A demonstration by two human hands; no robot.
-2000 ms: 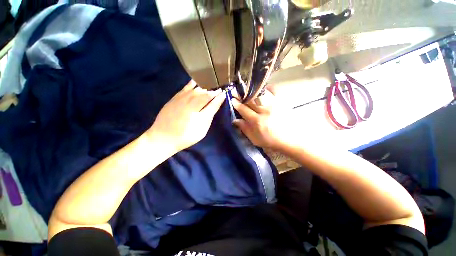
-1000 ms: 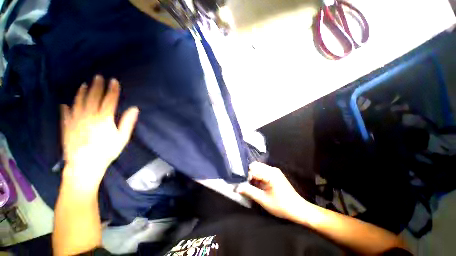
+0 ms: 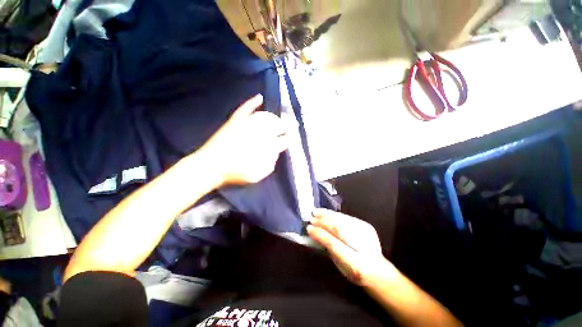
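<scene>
The navy garment [image 3: 185, 76] lies left of the needle and hangs toward my lap. A pale band [image 3: 297, 159] runs along its right edge from the presser foot [image 3: 278, 53] down to my right hand. My right hand [image 3: 348, 243] pinches the lower end of this edge between thumb and fingers. My left hand [image 3: 252, 144] lies on the cloth beside the band, below the presser foot, its index finger extended and the other fingers curled; whether it grips cloth I cannot tell.
Red-handled snips [image 3: 436, 86] lie on the white table [image 3: 370, 137] right of the needle. A blue-rimmed basket [image 3: 452, 185] with dark cloth is at lower right. A purple device [image 3: 9, 175] and a slim purple bar [image 3: 39, 181] lie at far left.
My left hand has moved from flat on the cloth at left to beside the pale band. My right hand stays at the band's lower end. The machine head has mostly left the view since the earliest frame.
</scene>
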